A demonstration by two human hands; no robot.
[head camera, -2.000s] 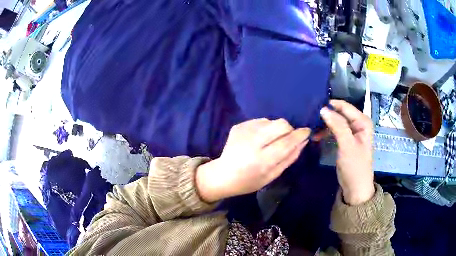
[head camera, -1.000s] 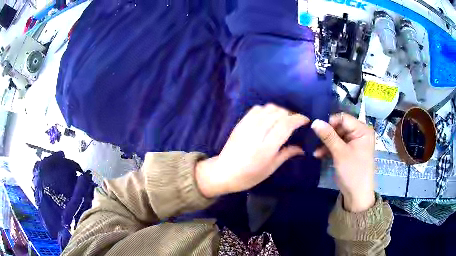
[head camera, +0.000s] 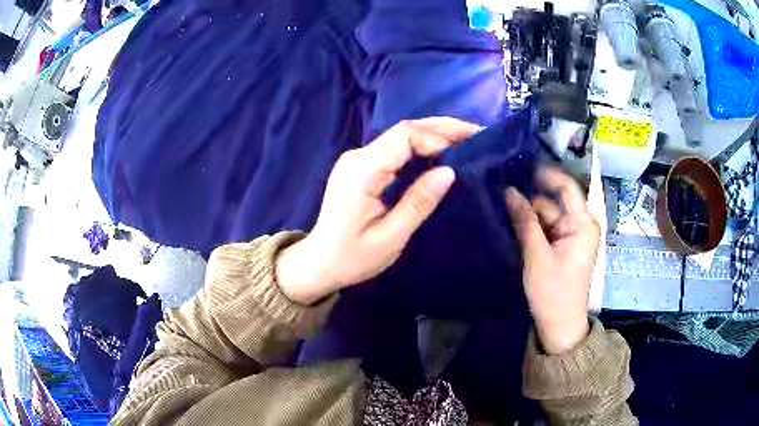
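A large navy garment piece covers the table from the top edge to my lap. My left hand holds a raised fold of it between thumb and fingers, left of centre. My right hand is at the fabric's right edge, fingers bent and partly blurred; whether it pinches the edge is hard to tell. The dark needle area of the sewing machine is beyond my right hand, with the fabric against its left side.
A brown round container with dark items stands at right, near a yellow sticker on the machine. A ruler scale runs along the table front. A dark bundle and blue crates are at lower left.
My left hand has moved up and left, lifting a fabric fold. My right hand has shifted slightly left. The needle area, covered in part by fabric earlier, shows more.
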